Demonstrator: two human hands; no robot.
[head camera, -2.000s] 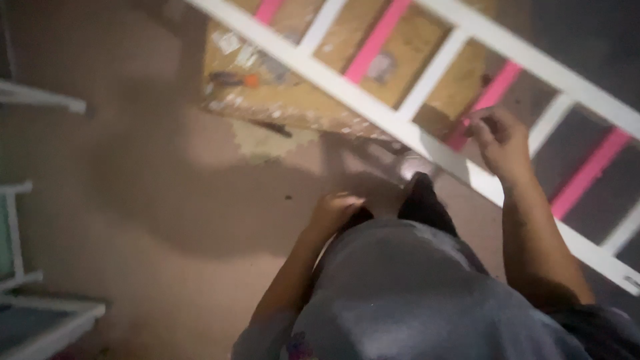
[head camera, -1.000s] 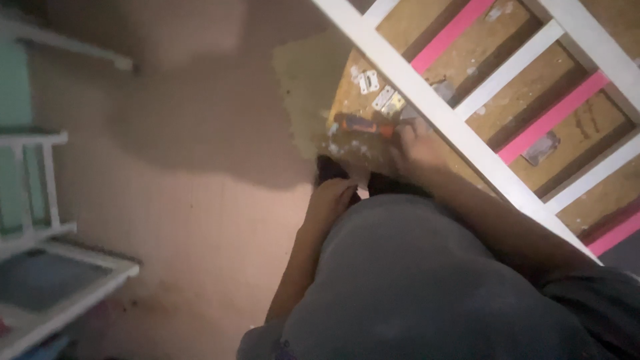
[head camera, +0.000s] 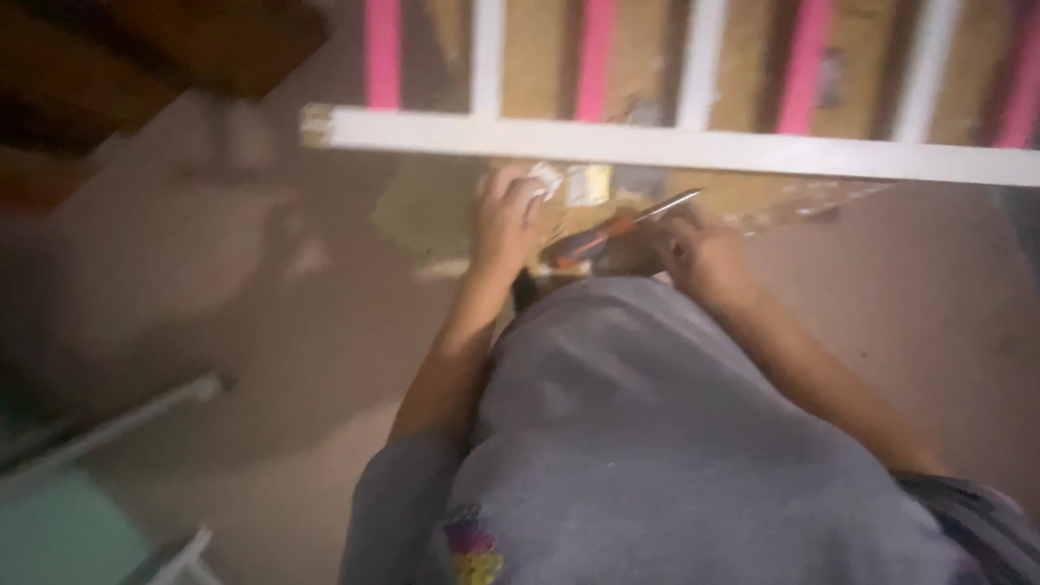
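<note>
My left hand has its fingers on a small white hinge-like plate at the corner of a worn wooden tabletop. Just right of it lies a second pale plate. A screwdriver with an orange and dark handle rests near the table's front edge, its metal shaft slanting up to the right. Beside that shaft is my right hand, fingers curled; blur hides whether it holds anything. Beyond both hands, a slatted panel with a white rail and alternating pink and white slats lies across the table.
At the lower left stand white frame pieces and a pale green panel. Dark brown furniture fills the upper left. A greenish patch shows on the floor left of the table corner.
The view has turned strongly. My left hand has moved from near my lap up to the white plate on the table. My right hand, on the slatted panel at first, is now by the screwdriver.
</note>
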